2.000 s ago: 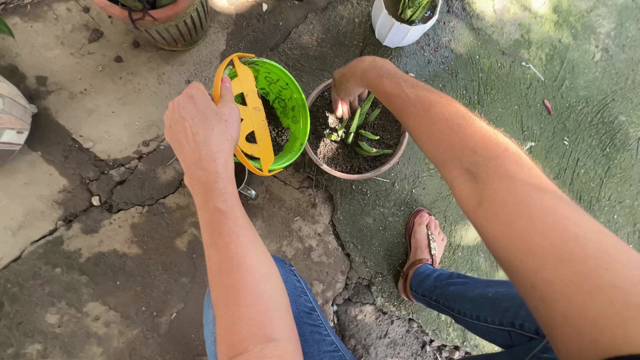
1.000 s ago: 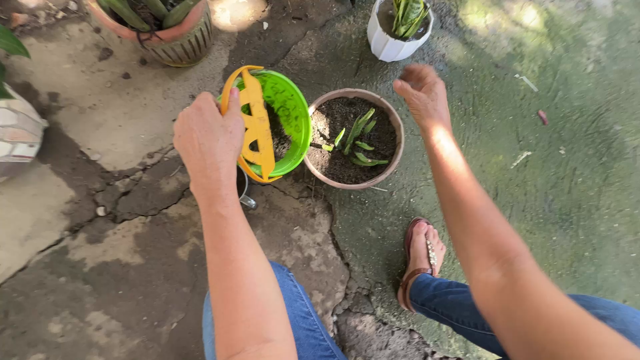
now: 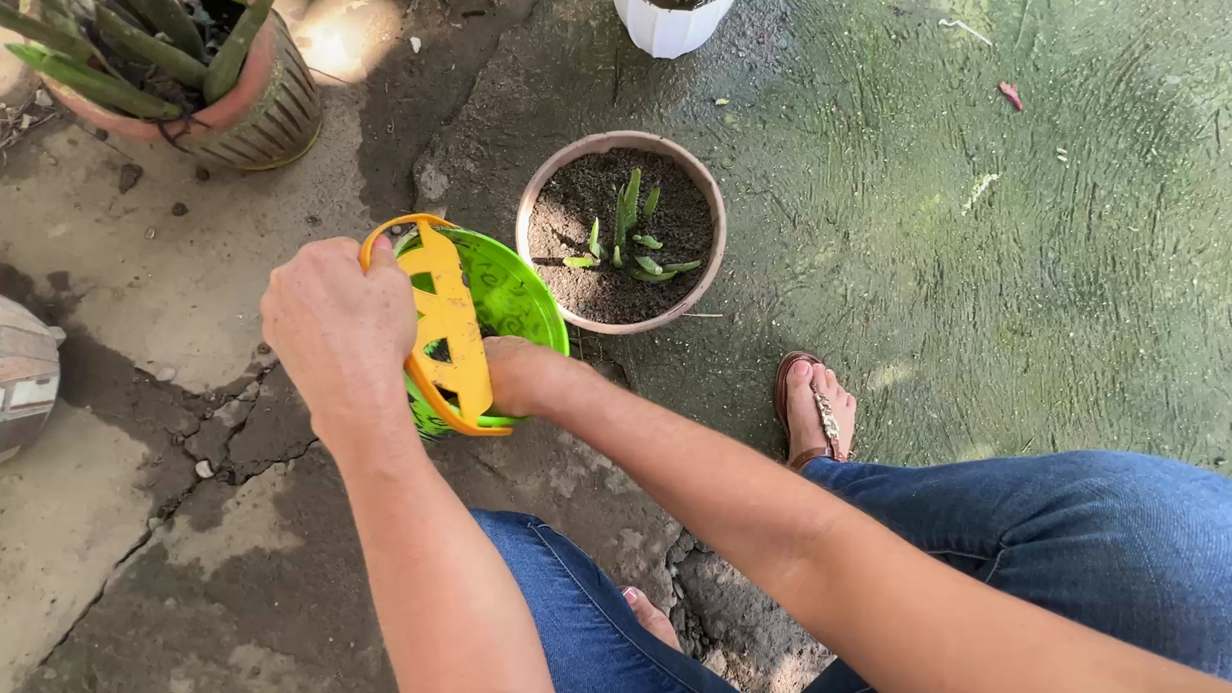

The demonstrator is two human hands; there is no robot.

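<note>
My left hand (image 3: 342, 327) grips the yellow plastic handle (image 3: 448, 318) of a green plastic bucket (image 3: 520, 289), which is tilted. My right hand (image 3: 520, 375) reaches inside the bucket; its fingers are hidden by the handle and the bucket, so what they hold does not show. Just beyond, at the upper right of the bucket, stands a round clay-coloured pot (image 3: 714, 260) filled with dark soil. Small green succulent shoots (image 3: 626, 217) grow upright and leaning in that soil.
A large ribbed pot of long-leaved plants (image 3: 265, 115) stands at the upper left, a white fluted pot (image 3: 672, 29) at the top. Part of a pale pot (image 3: 24, 375) shows at the left edge. Cracked concrete (image 3: 221, 433) runs below the bucket. My sandalled foot (image 3: 816, 409) is at the right.
My right hand was at the soil of the clay-coloured pot, then lifted away to its right, and is now inside the green bucket. My left hand has stayed on the handle.
</note>
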